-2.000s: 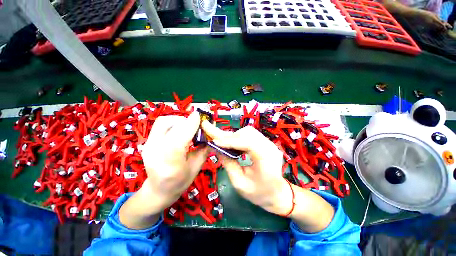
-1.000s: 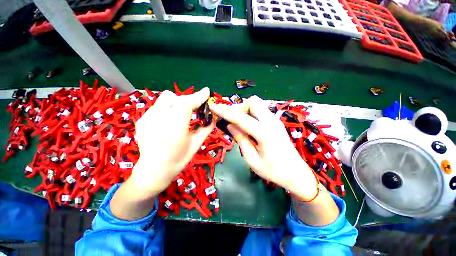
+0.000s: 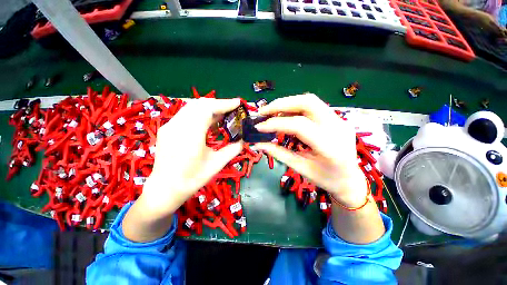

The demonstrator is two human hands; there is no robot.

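My left hand [image 3: 186,150] grips a small black housing [image 3: 234,123] by its edges, with gold-yellow parts showing inside. My right hand [image 3: 317,147] holds a flat dark square screen module [image 3: 258,129] between thumb and fingers, right beside the housing. The two pieces meet or nearly meet at the centre; whether they are joined cannot be told. A large heap of red spring clamps [image 3: 83,150] with small white labels lies under and left of my left hand. A smaller pile of clamped units [image 3: 369,158] lies partly hidden behind my right hand.
A white animal-faced desk fan [image 3: 442,192] stands at the right. A slanted metal post [image 3: 92,50] rises at the left. Small units [image 3: 351,89] lie on the green belt [image 3: 194,61]. White [image 3: 339,23] and red [image 3: 431,28] trays stand across it. A person's arm [image 3: 478,19] shows at top right.
The dark square module has turned flat towards the camera and the housing's gold inside shows more. My right hand has moved slightly right and its fingers have spread. Units on the belt appear further left.
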